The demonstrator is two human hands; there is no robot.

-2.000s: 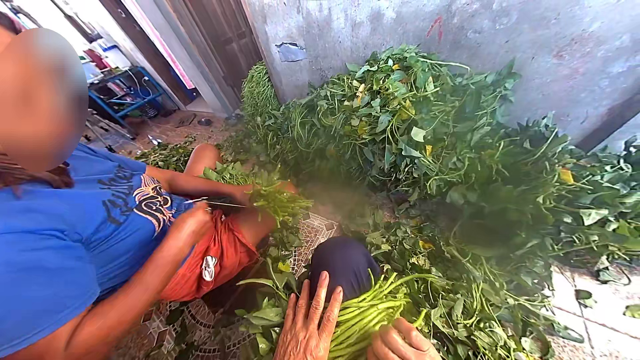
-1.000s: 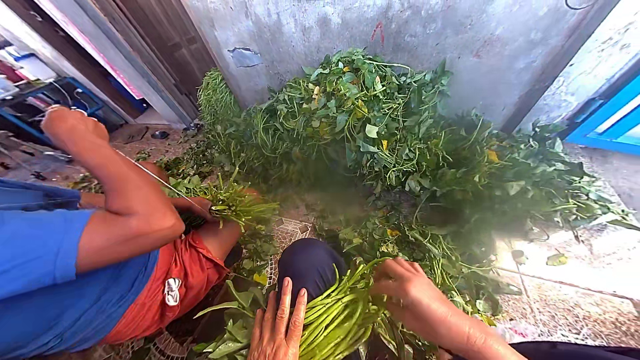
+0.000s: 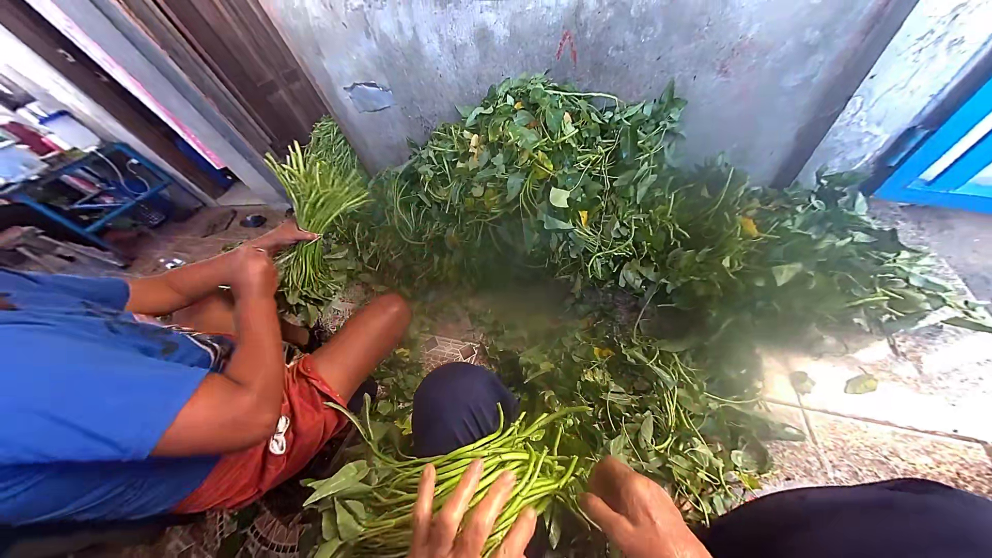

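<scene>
My left hand [image 3: 469,515] lies flat with spread fingers on a bundle of long green leafy stems [image 3: 511,457], which rests across my lap by my dark-trousered knee [image 3: 461,407]. Some broad leaves stick out at the bundle's left end. Close to its right, cut-looking end is my right hand [image 3: 639,508], fingers curled; whether it grips a stem cannot be told. Loose stems and leaves [image 3: 666,403] lie on the floor just beyond it.
A large heap of leafy greens [image 3: 558,170] leans on the grey wall [image 3: 697,46]. At left a co-worker in a blue shirt [image 3: 93,403] holds an upright bundle of stems [image 3: 318,201]. Behind are a blue metal rack [image 3: 101,194] and, at far right, a blue frame [image 3: 945,159].
My right hand has come down and back from the bundle's upper side to its right end. The co-worker's bundle, low before, is now raised and upright. My left hand stays on the stems.
</scene>
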